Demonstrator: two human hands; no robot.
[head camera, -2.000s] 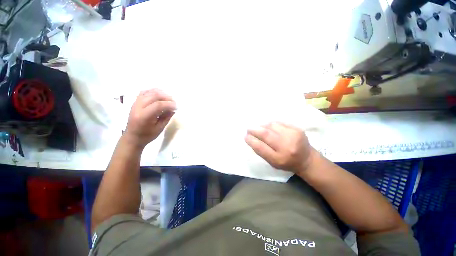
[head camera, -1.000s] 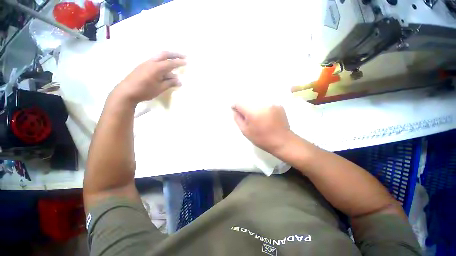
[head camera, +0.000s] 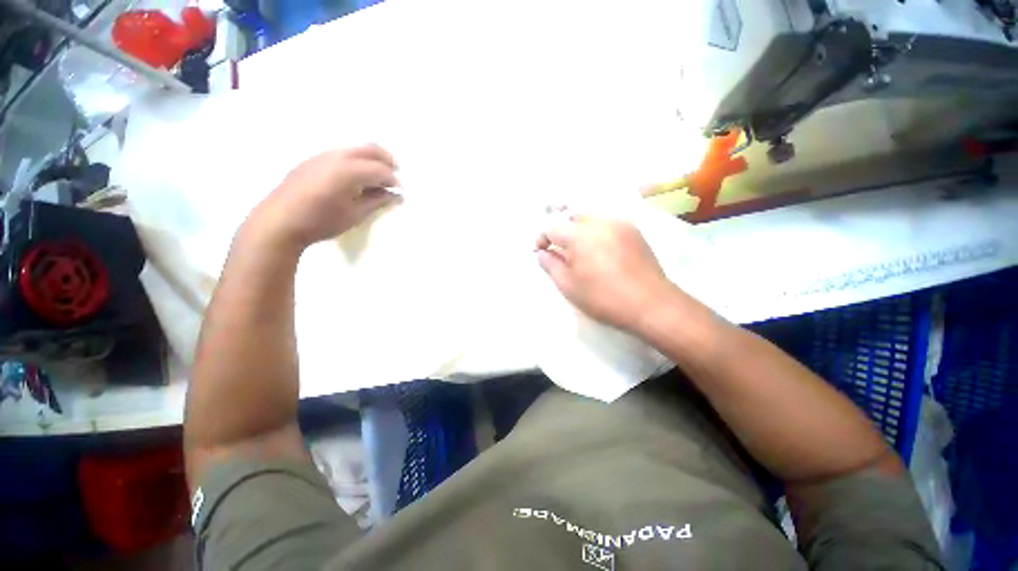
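White fabric lies on the white table and hangs a little over its front edge by my shirt; its outline is mostly lost in glare. My left hand is at the left, fingers curled and pinched on the fabric. My right hand is right of the middle, fingers closed on the fabric. The sewing machine head is at the upper right, with orange-red tape on its bed beside the needle area. The fingertips are partly washed out.
A black housing with a red round grille stands at the left. A red bundle lies at the upper left. A blue basket is below the table at the right, and a red object is on the floor at the left. A printed ruler scale runs along the right edge.
Over two seconds both hands have moved away from the table's front edge. Since one second ago, my left hand has shifted slightly left and the fabric corner near my shirt has spread out.
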